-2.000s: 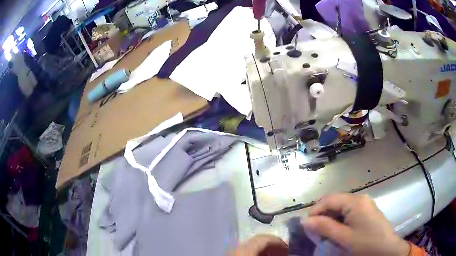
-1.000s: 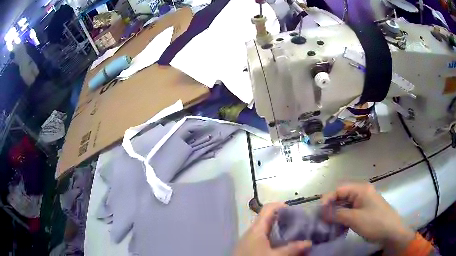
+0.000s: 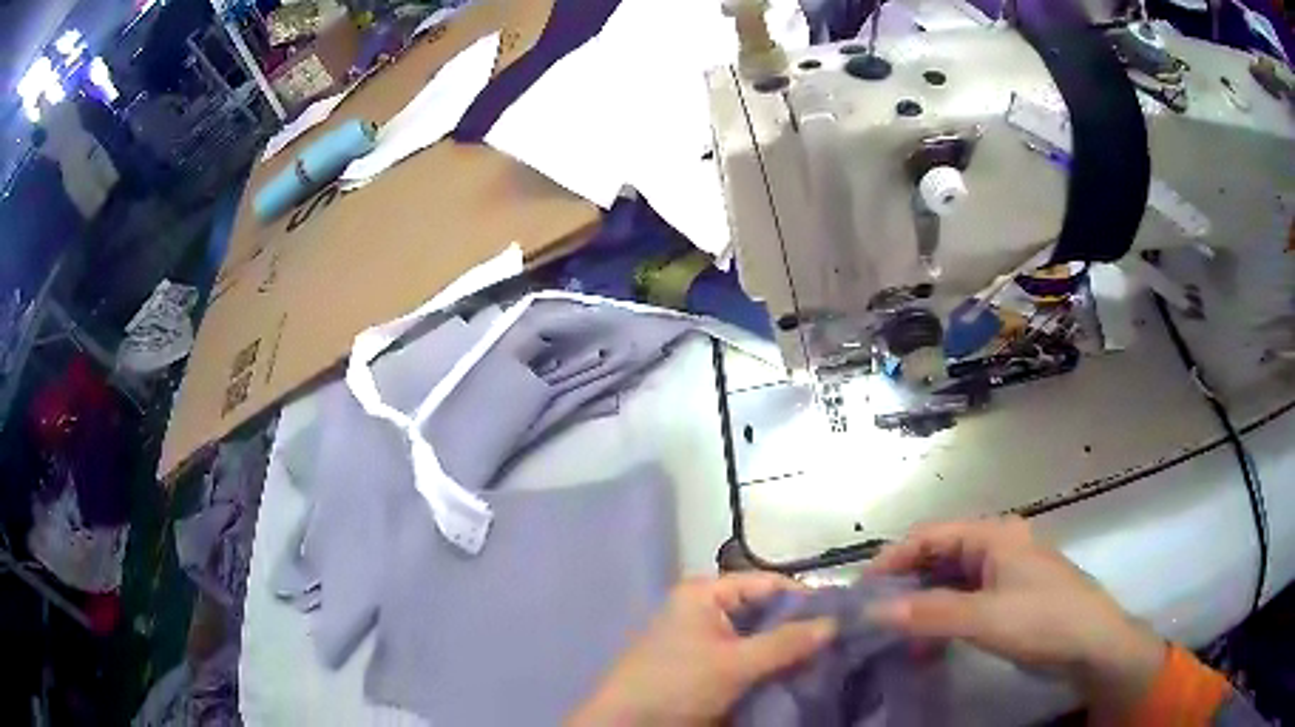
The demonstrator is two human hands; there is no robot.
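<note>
A bunched grey-lilac cloth piece (image 3: 838, 646) is held between my two hands at the bottom of the view, in front of the sewing machine bed. My left hand (image 3: 710, 646) pinches its left side. My right hand (image 3: 1001, 604) pinches its upper right side. The cloth is blurred and its lower part is cut off by the picture's edge. Other grey-lilac cut pieces (image 3: 526, 582) lie on the table at the left, flat in front and folded behind. A narrow white strip (image 3: 426, 462) loops over them. The hands and cloth are apart from the lit needle area (image 3: 835, 405).
The off-white machine head (image 3: 881, 185) stands at the upper right with a dark band over it. Brown cardboard (image 3: 369, 270) lies at the left with a light blue roll (image 3: 315, 168). White cut pieces (image 3: 611, 121) lie behind. Grey-lilac cloth hangs at the table's left side.
My left hand has come in from the bottom edge and taken hold of the cloth. The cloth is now bunched between both hands. The view has shifted slightly, so the machine sits higher.
</note>
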